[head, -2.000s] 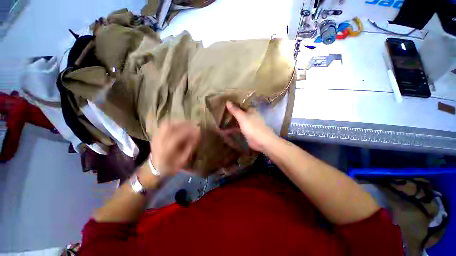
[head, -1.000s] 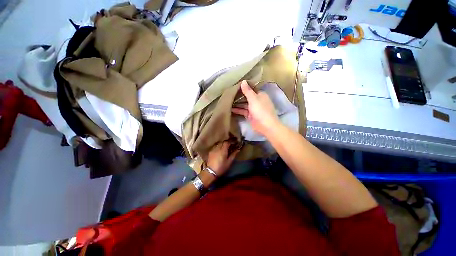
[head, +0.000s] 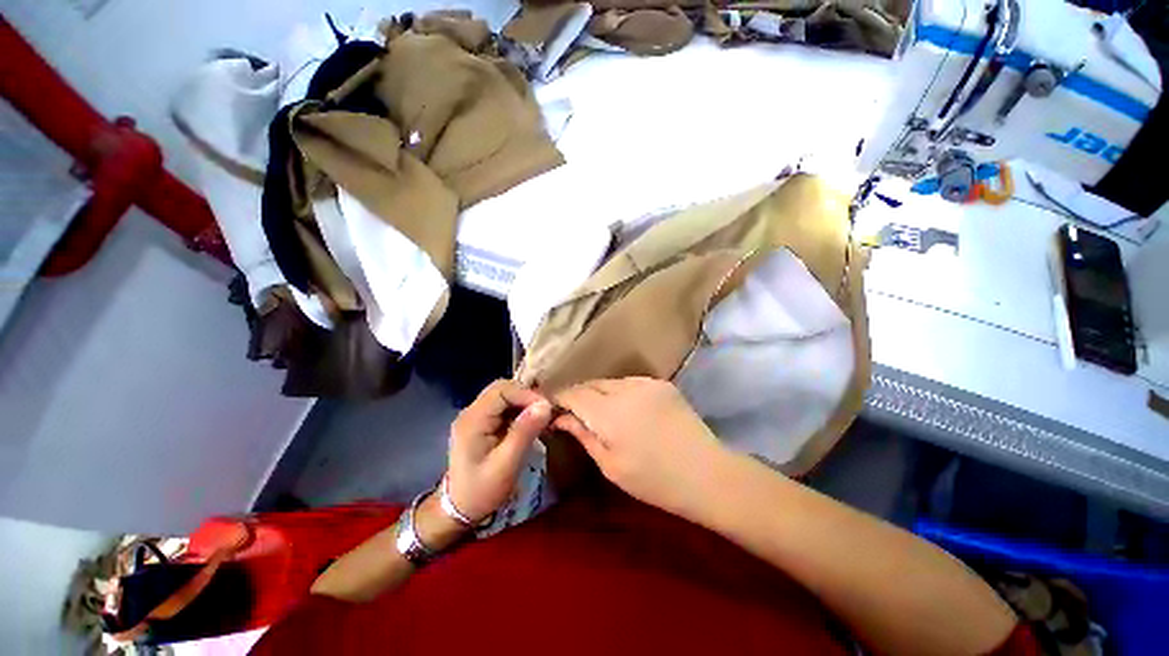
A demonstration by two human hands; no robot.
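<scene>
The tan jacket panel [head: 641, 318] lies from the needle area down over the table's front edge. Its white lining [head: 776, 352] shows beside it on the right, with a thin dotted line along the cloth edge. My left hand [head: 494, 449] and my right hand [head: 635, 429] meet at the panel's near left end and pinch the cloth between their fingertips. The exact bit held is hidden by the fingers. The far end of the panel lies at the presser foot [head: 862, 205] of the sewing machine [head: 1064, 96].
A bundle of tan, black and white cloth [head: 410, 141] hangs over the table edge at left. More tan pieces [head: 641, 28] lie behind. A phone [head: 1096, 295] lies right of the needle. A red bag [head: 276, 564] is at lower left, a blue bin [head: 1026, 554] at lower right.
The panel was bunched, then opened out, and its white lining now shows more. Both hands have come together at its near left end. The view has shifted, showing more of the machine head.
</scene>
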